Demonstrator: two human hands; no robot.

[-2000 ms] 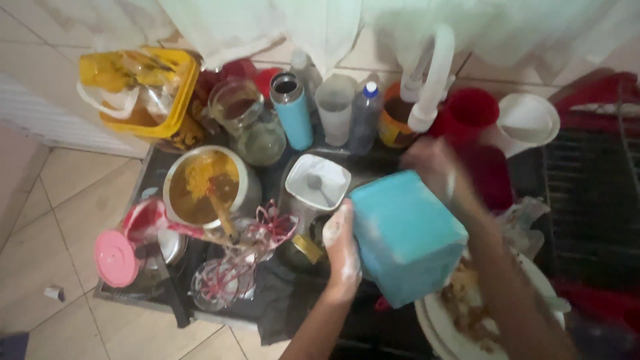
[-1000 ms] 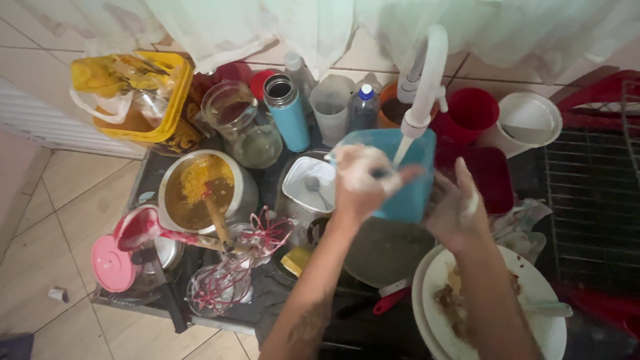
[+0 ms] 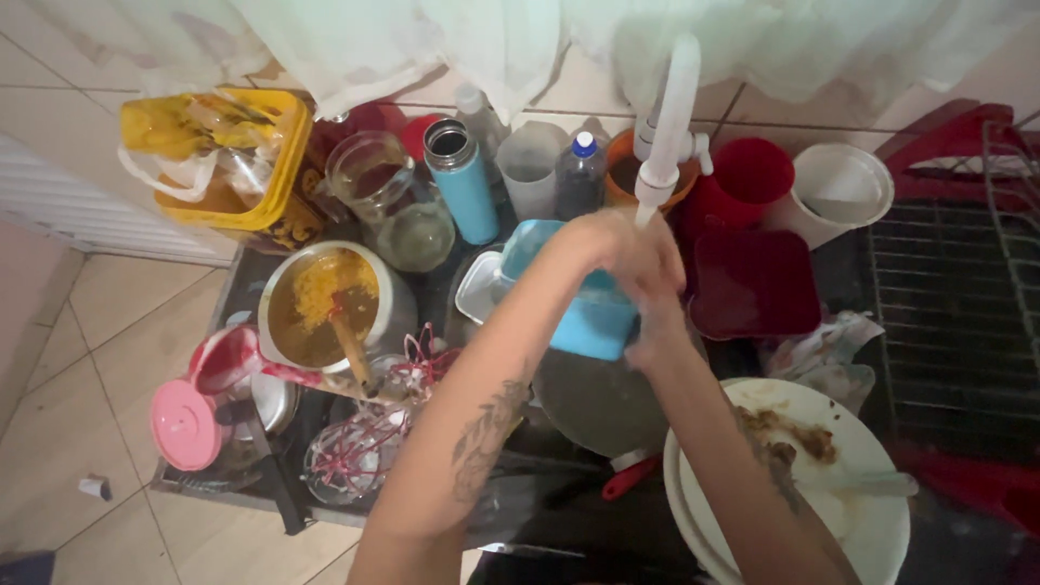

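Note:
My left hand (image 3: 621,244) and my right hand (image 3: 660,280) overlap under the spout of a white faucet (image 3: 668,138), where water falls on them. Their fingers are blurred, and whether they are spread or closed is hard to see. Below them a blue plastic container (image 3: 593,327) rests in the sink area, partly hidden by my left forearm. Under it is a round dark pan or lid (image 3: 601,402). A white rectangular tub (image 3: 481,286) sits just left of the blue container.
Left are a pot of orange-topped liquid (image 3: 280,345), whisks (image 3: 357,459), a pink lid (image 3: 185,425) and a yellow bucket (image 3: 296,154). Behind stand a blue bottle (image 3: 467,195) and a glass jug (image 3: 414,236). Right are a dark red container (image 3: 756,284), food-smeared plates (image 3: 869,520) and a wire rack (image 3: 959,325).
Two seconds ago my left hand held the blue container, tilted up; now it is lower, behind my forearm. My hands, apart one second ago, have come together under the faucet.

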